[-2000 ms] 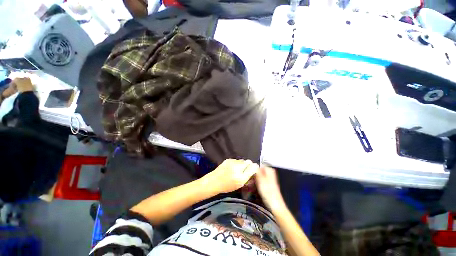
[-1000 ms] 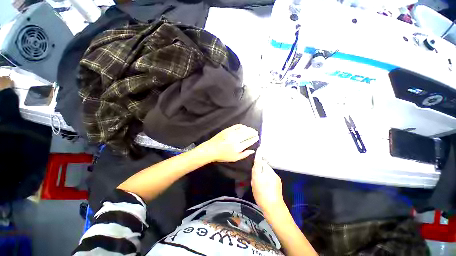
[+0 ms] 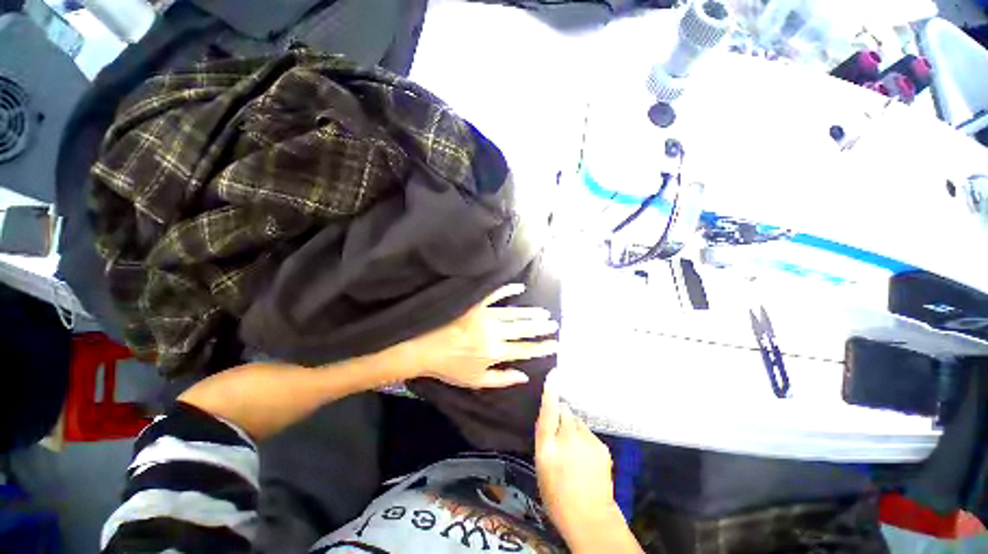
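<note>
The plain brown-grey cloth (image 3: 379, 271) lies left of the needle area, joined or bunched with plaid fabric (image 3: 293, 173) with pale yellow lines. My left hand (image 3: 482, 344) lies flat on the plain cloth, palm down, fingers apart and pointing right toward its edge. My right hand (image 3: 574, 454) is at the table's front edge, beside the cloth's right edge, fingers together and pointing up; it seems to hold the cloth edge, but the fingertips show poorly. The sewing machine (image 3: 780, 184) stands right of the cloth; its needle area is blurred by glare.
On the white table (image 3: 672, 400) lie thread snips (image 3: 770, 352), a short dark strip (image 3: 689, 284) and a smartphone (image 3: 891, 376) at right. Thread cones (image 3: 891, 81) stand upper right. A red stool (image 3: 98, 390) and grey fan housing (image 3: 27, 108) are at left.
My left hand has spread flat on the cloth, after being closed near its edge. My right hand stays beside the cloth edge. The view has shifted, with the cloth now further left.
</note>
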